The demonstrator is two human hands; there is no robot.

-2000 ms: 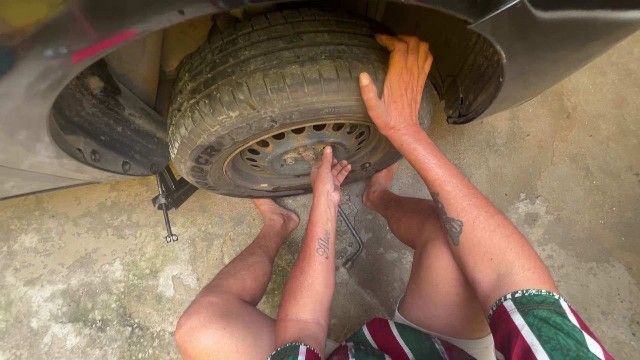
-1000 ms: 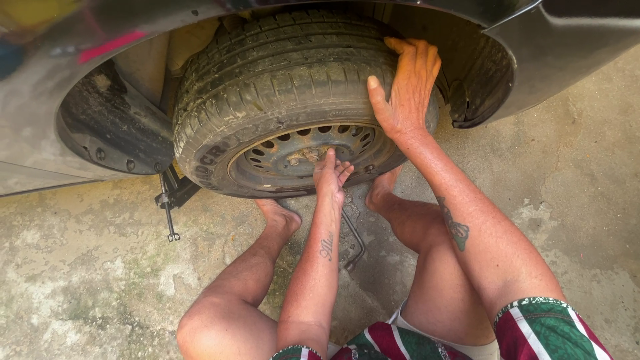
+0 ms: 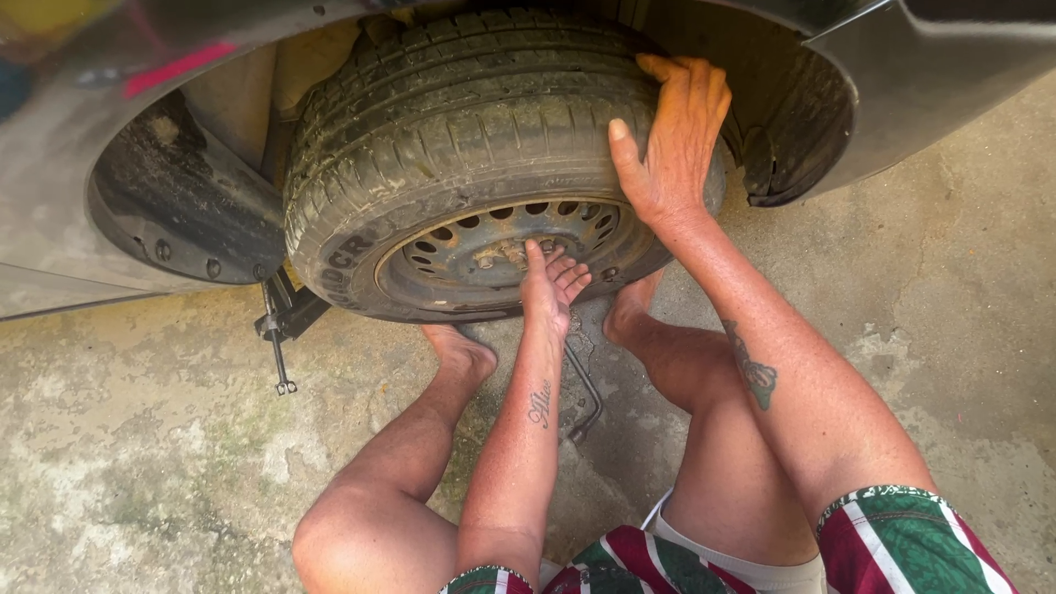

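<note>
A car wheel with a worn tire [image 3: 487, 148] and a rusty steel rim [image 3: 429, 289] sits in the wheel arch. My right hand [image 3: 676, 140] lies spread against the tire's upper right side, thumb apart from the fingers. Palm up, my left hand [image 3: 553, 285] is in front of the hub [image 3: 503, 252], its thumb tip near a wheel bolt; whether the fingertips hold a bolt I cannot tell. On the ground behind my left forearm lies a bent metal lug wrench [image 3: 590, 396], partly hidden.
A scissor jack [image 3: 293, 318] with a threaded rod stands under the car body at left. The dark fender [image 3: 907, 99] curves around the wheel at right. My bare feet [image 3: 462, 351] are on the concrete ground [image 3: 165, 429] just below the tire.
</note>
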